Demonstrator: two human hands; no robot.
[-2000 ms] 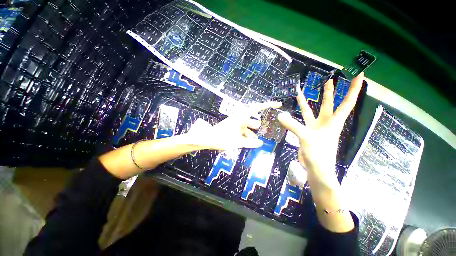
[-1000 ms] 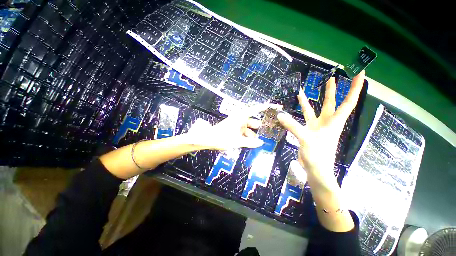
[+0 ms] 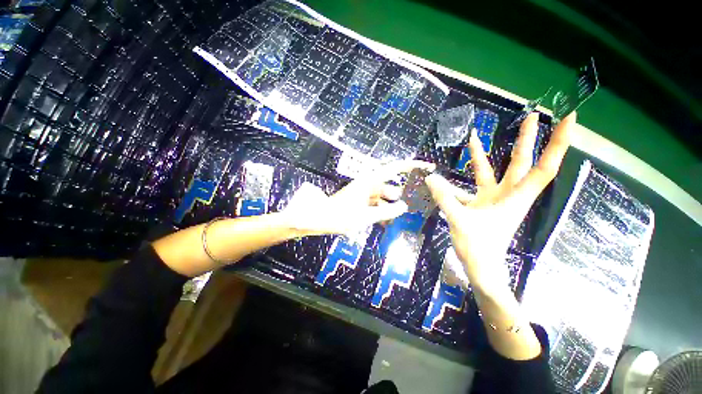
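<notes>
A circuit board (image 3: 408,222), blue at its lower end and brownish at its wider end, is held over the black tray. My left hand (image 3: 356,202) grips it from the left with thumb and fingers. My right hand (image 3: 496,204) touches its upper right with thumb, its other fingers spread and raised. A dark die-cut piece (image 3: 579,91) with pale marks stands on a raised right fingertip. Smaller dark pieces (image 3: 531,109) are at another fingertip. A greyish near-square piece (image 3: 455,125) shows above the board near the right index finger. Glare hides the fingertip contact.
The black tray (image 3: 308,278) holds several blue boards. A glossy die-cut sheet (image 3: 331,77) lies over its back. Another white-edged sheet (image 3: 596,254) lies to the right, near a fan (image 3: 677,375). A ribbed black tray stack (image 3: 92,131) stands left. A pale rail borders the green surface.
My right hand's raised fingers have shifted right and tilted, carrying the dark pieces with them. The greyish piece near the index finger now faces the camera. My left hand and the board have barely moved.
</notes>
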